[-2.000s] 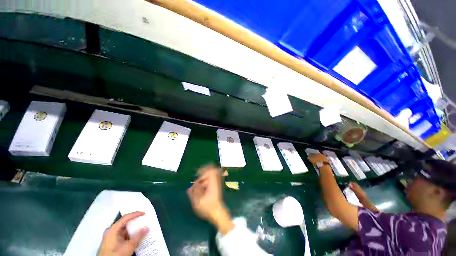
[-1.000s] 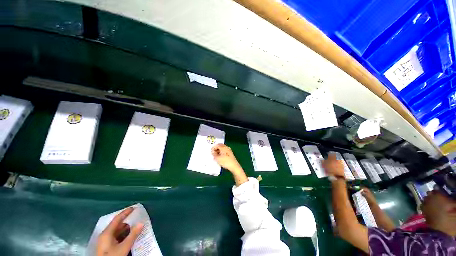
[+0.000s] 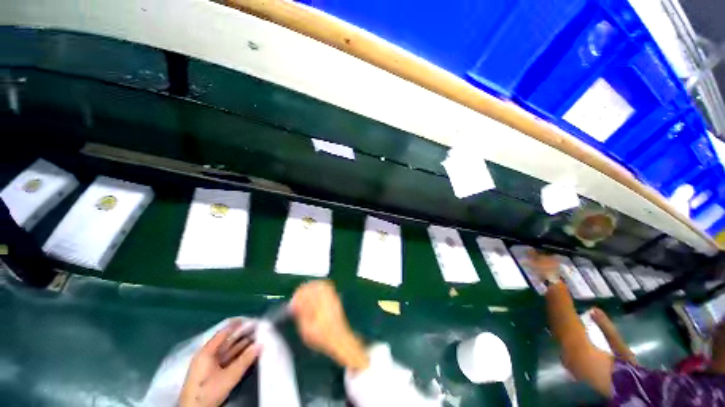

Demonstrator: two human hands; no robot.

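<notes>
My left hand (image 3: 219,364) grips the white label strip (image 3: 276,370) at the lower left. The strip bends over by its fingers and hangs down. My right hand (image 3: 319,316), blurred, is just right of the strip, over the near edge of the conveyor. Its fingers look drawn together; whether they hold a sticker is hidden by blur. White boxes with a round yellow emblem lie in a row on the green conveyor; one box (image 3: 304,241) is beyond my right hand, not touched by it.
A white label roll (image 3: 483,358) stands on the green worktop at right. A yellowish scrap (image 3: 389,307) lies by the conveyor edge. A neighbour's arm (image 3: 574,338) reaches to the boxes at right. Blue bins (image 3: 548,63) are above the wood-edged shelf; a black post (image 3: 28,250) is at left.
My right hand has left the box it was touching and come back beside my left hand. The strip, flatter before, is now bent up at the left fingers. The view has shifted.
</notes>
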